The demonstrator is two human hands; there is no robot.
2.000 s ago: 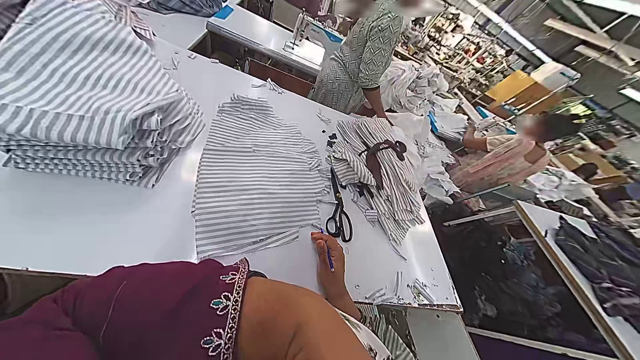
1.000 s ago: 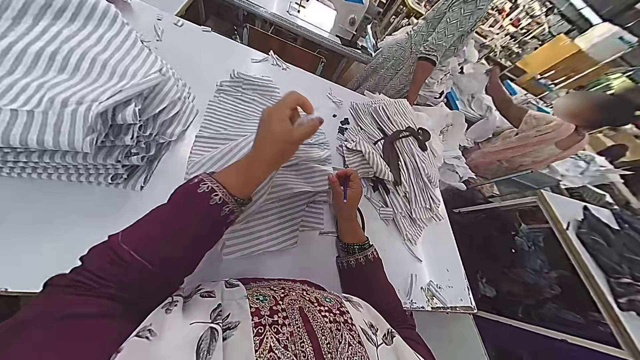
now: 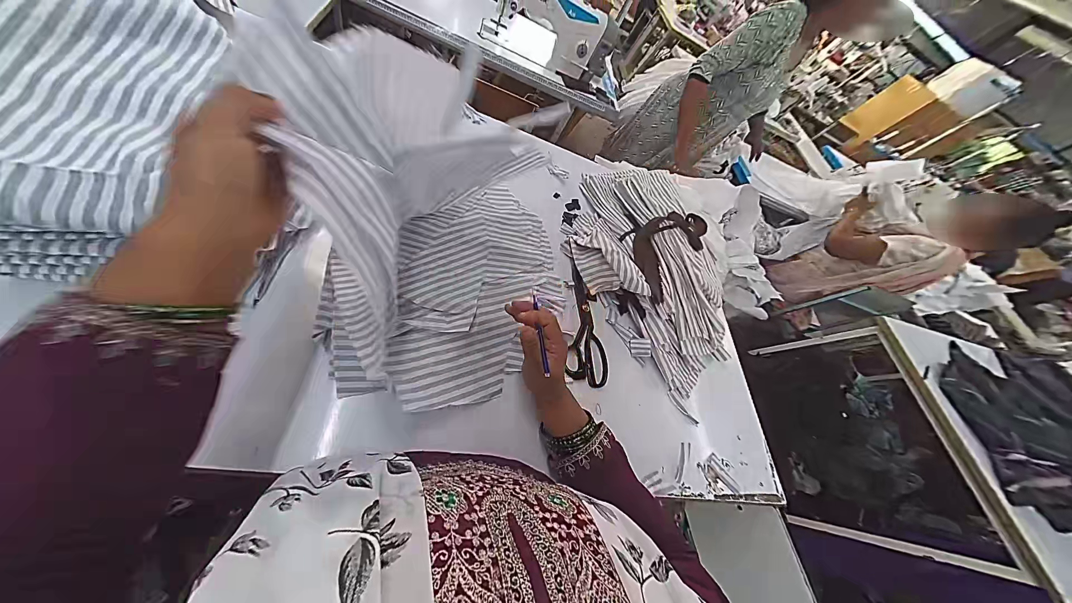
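Observation:
My left hand [image 3: 201, 193] grips a grey-and-white striped fabric piece [image 3: 327, 142], lifted and blurred, between the tall striped stack [image 3: 84, 117] and the table's middle. More striped cut pieces [image 3: 469, 268] lie flat under and beside it. Beside their right edge, my right hand [image 3: 544, 343] holds a blue pen [image 3: 541, 339], its fingertips near the cloth. Black-handled scissors [image 3: 588, 343] lie just right of that hand. Farther right rests a bundle of striped pieces [image 3: 670, 260] tied with a dark brown strip [image 3: 657, 243].
Fabric scraps [image 3: 712, 473] lie near the white table's [image 3: 620, 419] right corner. A sewing machine [image 3: 574, 38] stands beyond the far edge. One person [image 3: 712, 92] stands behind the table; another person [image 3: 871, 251] is at the right, among white garments [image 3: 745, 243].
My left hand has moved left from above the flat pieces and now holds a lifted striped piece. My right hand keeps the pen near the cloth's right edge.

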